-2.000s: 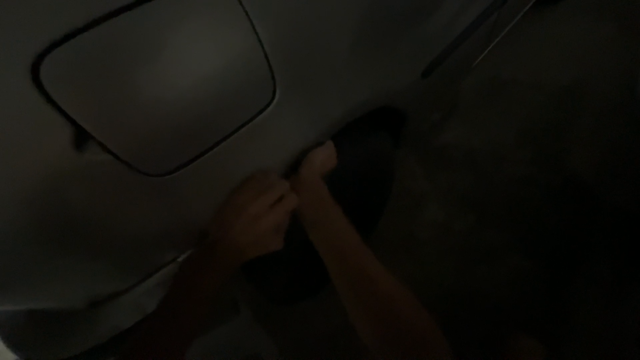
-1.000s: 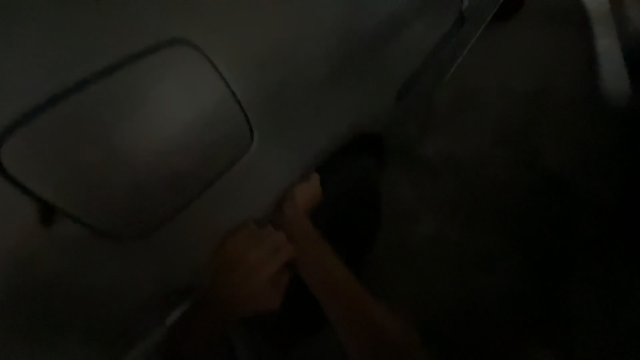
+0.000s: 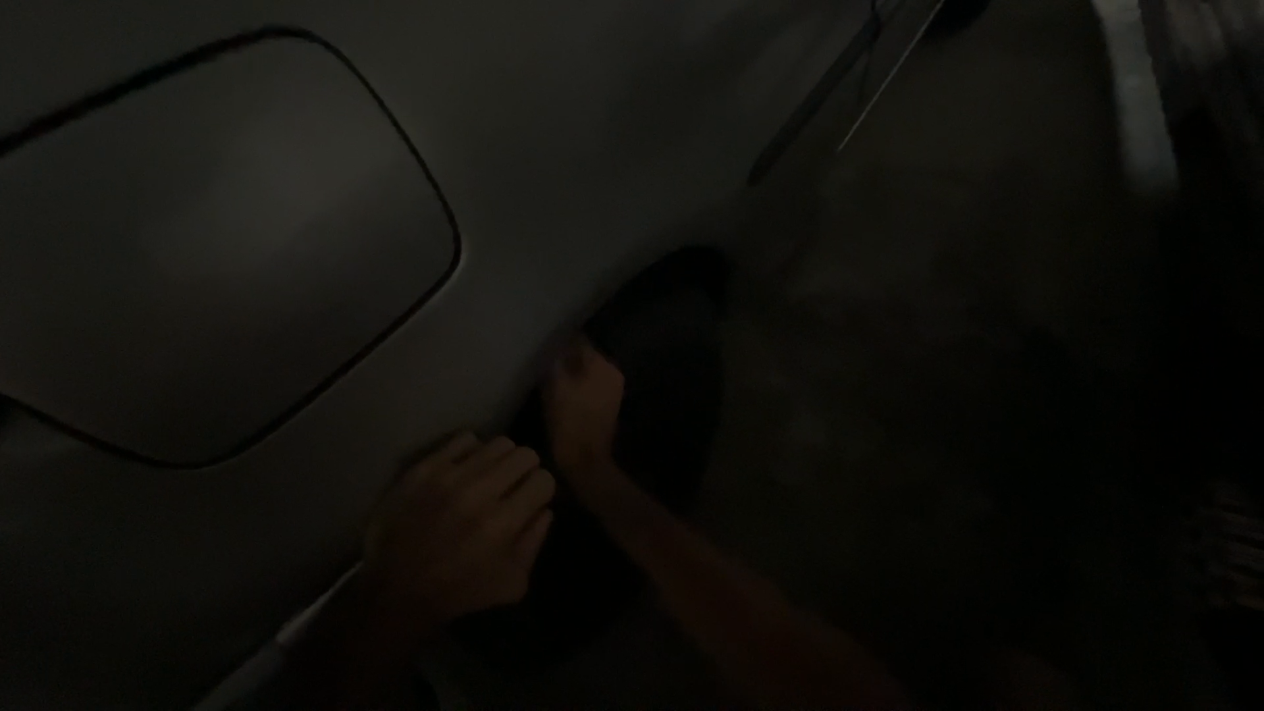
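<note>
In dim light, a car's body panel (image 3: 553,178) slants across the head view, with a closed fuel filler door (image 3: 247,247) at the left. Both my hands are at the edge of the wheel arch, over the dark wheel (image 3: 671,375). My left hand (image 3: 469,523) has its fingers curled at the arch's lower left part. Higher and to the right, my right hand (image 3: 583,395) is bent at the arch edge. The fingertips of both are hidden or too dark to make out, so whether they grip the edge or a small thing cannot be told.
The car's lower side edge (image 3: 810,109) runs to the upper right, towards another dark wheel (image 3: 958,12). Dark ground (image 3: 889,296) lies right of the car. A pale strip (image 3: 1136,99) stands at the upper right.
My hands are a little farther apart than two seconds ago, when they were close together at the arch edge. The view has shifted somewhat.
</note>
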